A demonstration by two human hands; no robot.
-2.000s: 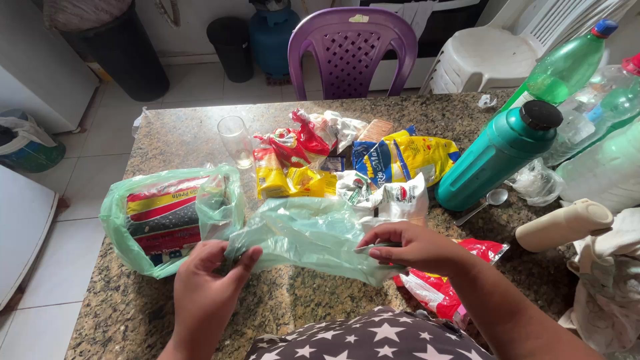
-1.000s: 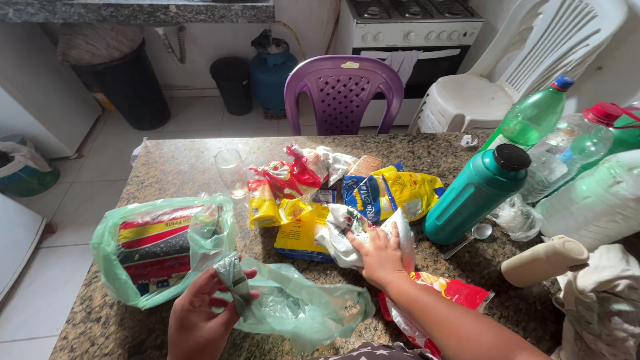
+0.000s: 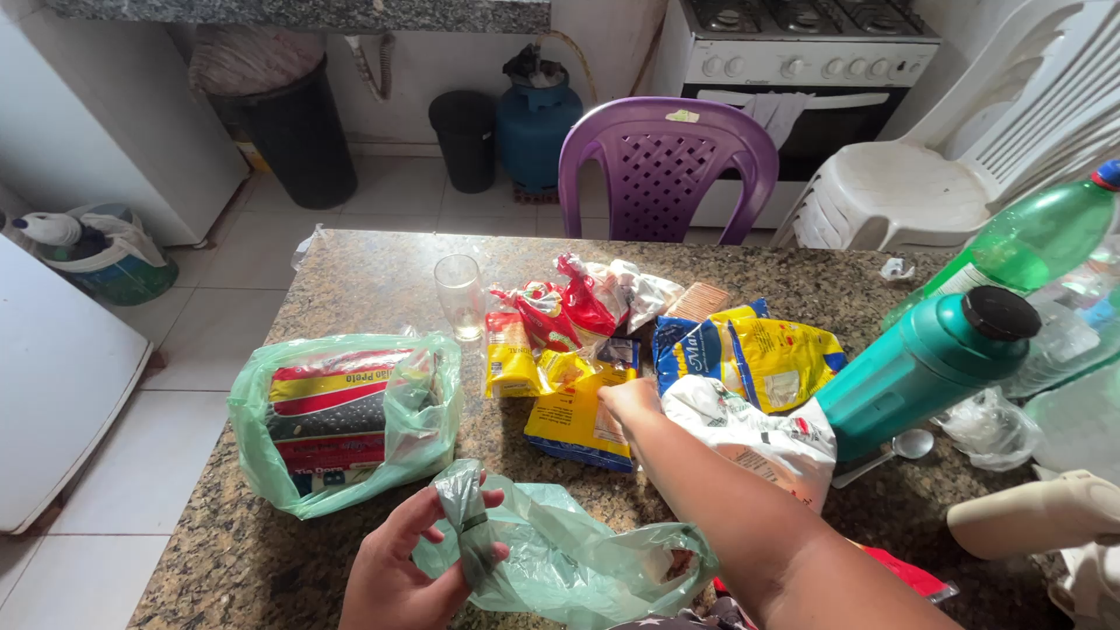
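Observation:
My left hand [image 3: 429, 547] grips the rim of a pale green plastic bag [image 3: 569, 542] that lies loosely open on the granite table. My right hand [image 3: 632, 407] is at the right edge of a yellow and blue food packet [image 3: 573, 416]; its fingertips are partly hidden, so a grip cannot be told. Beside my right forearm lies a white packet [image 3: 761, 433], with more yellow and blue packets [image 3: 783, 359] behind it. Red and yellow packets [image 3: 512, 354] lie beyond my hand. At the left, a second green bag [image 3: 420, 420] surrounds a packet of black beans [image 3: 328, 416].
A drinking glass [image 3: 458, 297] stands behind the packets. On the right are a teal thermos [image 3: 927, 367], a green bottle [image 3: 1032, 236], a metal spoon [image 3: 912, 444] and a beige cylindrical container [image 3: 1006, 516]. A purple chair [image 3: 669, 166] stands at the table's far edge.
My right hand has left the white packet and moved left to the yellow and blue one. The white packet now lies farther right. My left hand still holds the green bag.

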